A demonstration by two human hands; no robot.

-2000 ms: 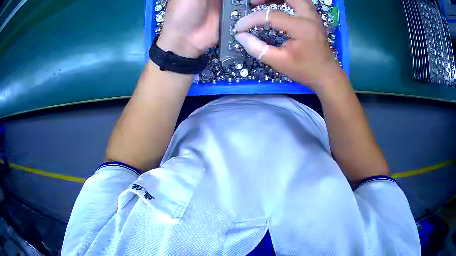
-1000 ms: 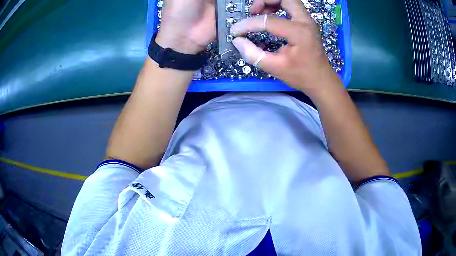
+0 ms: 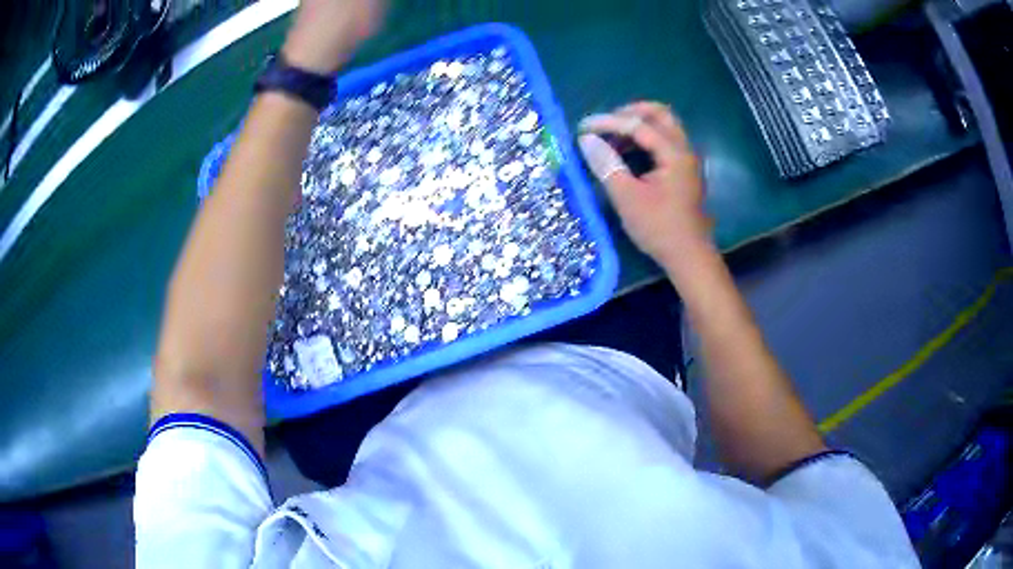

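Observation:
The blue tray (image 3: pixel 444 361) is full of small round shiny metal parts (image 3: pixel 444 256). My left hand (image 3: pixel 339 25) is at the top edge of the view, beyond the tray's upper left side, blurred and partly cut off; what it holds cannot be seen. My right hand (image 3: pixel 661 183) is over the green bench just right of the tray, with fingers curled and thumb and index tips close together. Whitish covers show on those fingers. No part can be made out between them. The grey bar is not visible.
A stack of bars (image 3: pixel 805 83) with rows of silver parts lies on the green bench (image 3: pixel 100 333) at the right. A pale card (image 3: pixel 318 361) lies in the tray's lower left corner. Dark coiled items are at the far left, and dark equipment stands at the right edge.
The view has turned and shows more of the tray. My left hand has moved up and away from the tray, and the bar has left view. My right hand has moved off the tray, to its right.

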